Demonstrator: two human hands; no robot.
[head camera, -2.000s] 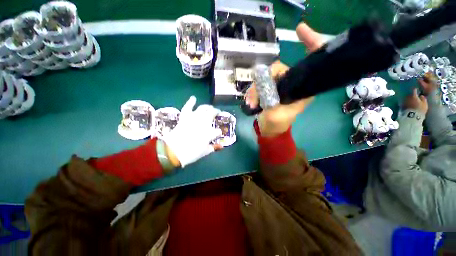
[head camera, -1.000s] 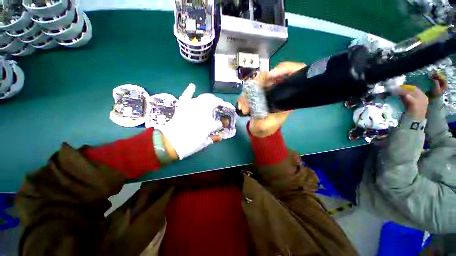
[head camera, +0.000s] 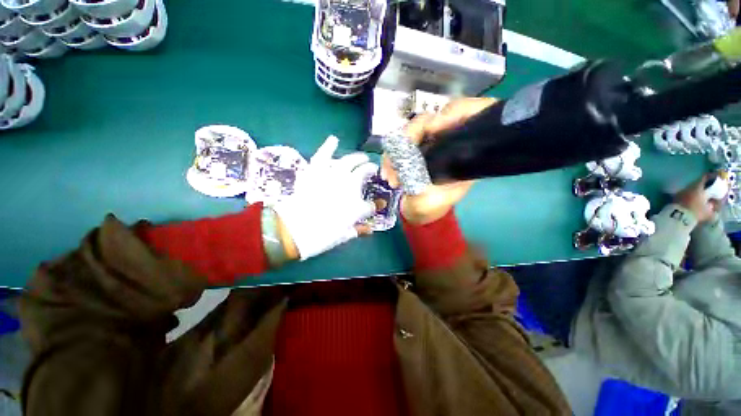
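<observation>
My left hand (head camera: 327, 203), in a white glove, holds a small white housing piece (head camera: 380, 203) with a dark centre on the green bench. My bare right hand (head camera: 435, 191) grips the electric screwdriver (head camera: 520, 130), a thick black cylinder with a silvery wrap near its tip. The screwdriver's tip is at the held piece, but its exact contact is hidden by my fingers. Left of my glove lie a white housing shell (head camera: 222, 161) and a smaller white housing piece (head camera: 275, 173), open sides up, touching each other.
The screw feeder (head camera: 439, 69) stands behind my right hand, with stacked shells (head camera: 348, 49) against its left side. More stacked shells (head camera: 89, 20) are at the far left. White subassemblies with dark parts (head camera: 619, 215) lie at right, beside another person's grey sleeve (head camera: 666, 252).
The screwdriver tip has moved left and down, from near the feeder's pickup block to the piece under my left hand. The view has also shifted. My left hand keeps its hold.
</observation>
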